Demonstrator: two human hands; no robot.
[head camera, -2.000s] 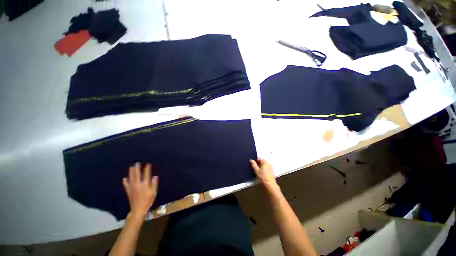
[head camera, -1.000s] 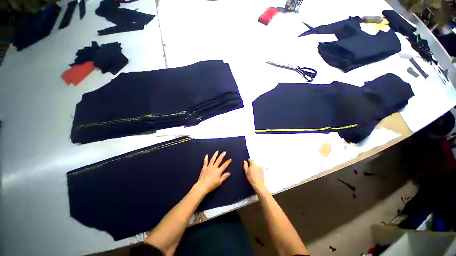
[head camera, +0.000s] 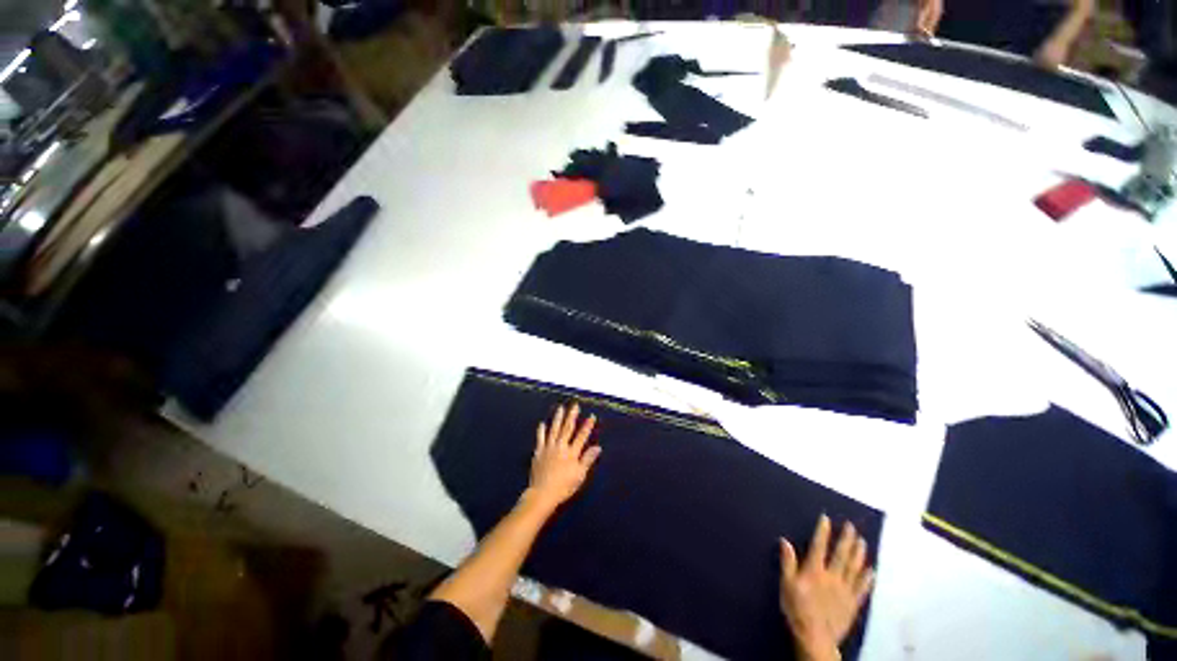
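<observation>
A dark navy trouser panel (head camera: 671, 517) lies flat at the near table edge, with thin yellow lines along its far long edge. My left hand (head camera: 564, 458) rests palm down on its left part near that edge, fingers spread. My right hand (head camera: 826, 581) rests palm down on its right end, fingers spread. Neither hand grips anything. A thick stack of cut panels (head camera: 736, 304) with yellow-flecked edges lies just beyond. The right-hand panels (head camera: 1071, 504), with a solid yellow line, are cut off by the picture's edge.
Shears (head camera: 1104, 375) lie right of the stack. Dark scraps (head camera: 626, 181) and a red-orange piece (head camera: 564, 196) lie beyond it. Long dark cloth (head camera: 278, 310) hangs at the left table edge. A red block (head camera: 1065, 198) lies far right. Another person's hands and a long dark panel (head camera: 994, 78) show at the far edge.
The view has swung left. My left hand has moved from the panel's right part to its left part. My right hand has moved from the right edge onto the cloth, fingers now spread.
</observation>
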